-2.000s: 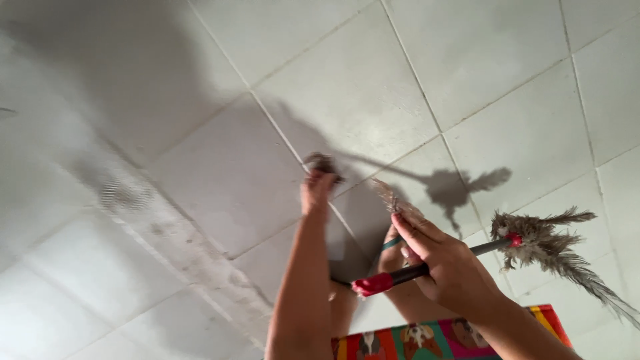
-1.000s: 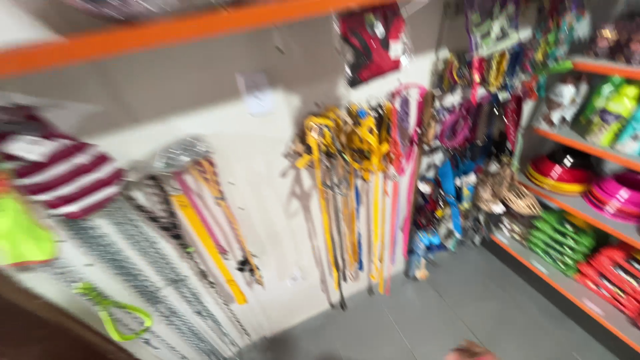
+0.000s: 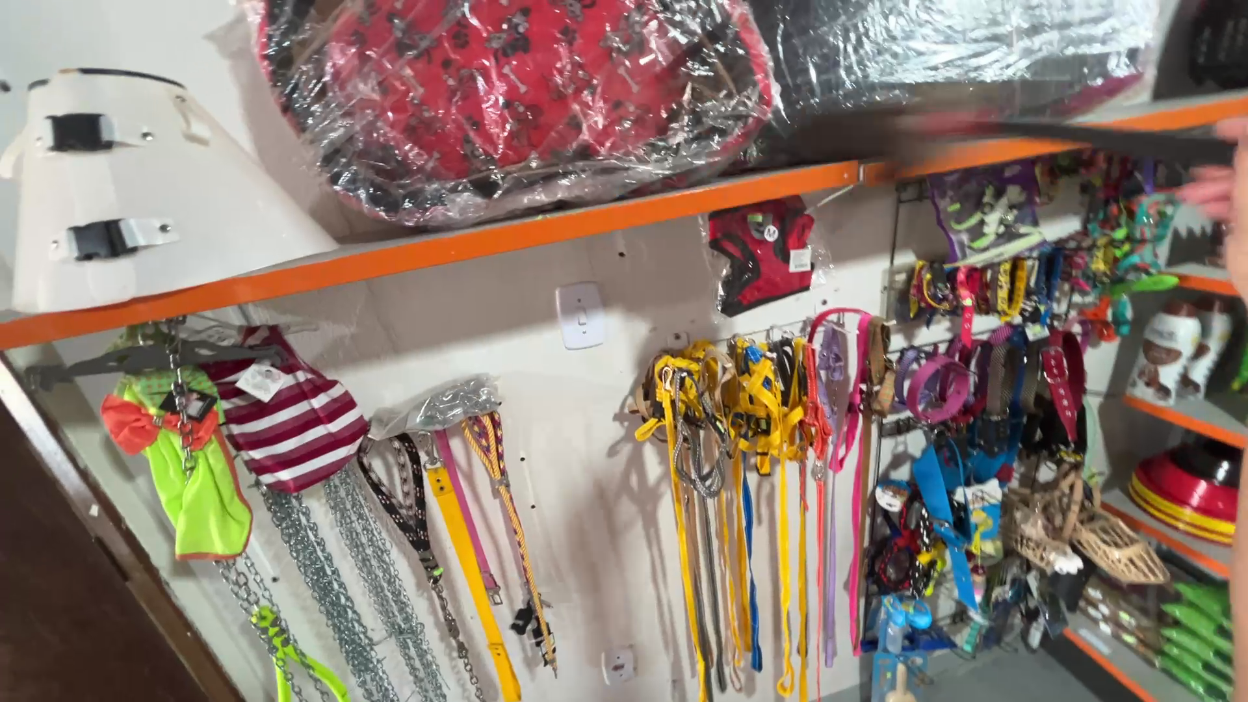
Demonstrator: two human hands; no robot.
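Observation:
At the right edge of the head view my right hand [image 3: 1214, 190] is partly in frame, around the dark handle [image 3: 1121, 135] of a feather duster. The handle runs leftward along the orange-edged shelf. Its far end, with a reddish patch and dark feathers [image 3: 858, 141], is motion-blurred beside the shelf edge, near a plastic-wrapped red pet bed [image 3: 526, 88]. Whether the feathers touch the shelf cannot be told. A strip of forearm shows below the hand at the frame edge. My left hand is out of view.
A white protective cone [image 3: 146, 195] stands on the orange-edged shelf [image 3: 585, 229]. Beneath hang chains [image 3: 322, 556], yellow harnesses [image 3: 760, 400], leashes and collars [image 3: 936, 385]. Side shelves at right hold bottles [image 3: 1165, 351] and stacked bowls [image 3: 1185, 497]. A dark door edge [image 3: 88, 546] is at lower left.
The view has swung from the tiled floor to the wall and shelf. My right hand, which held the duster low over the floor, is now raised at the right. My left hand has left view.

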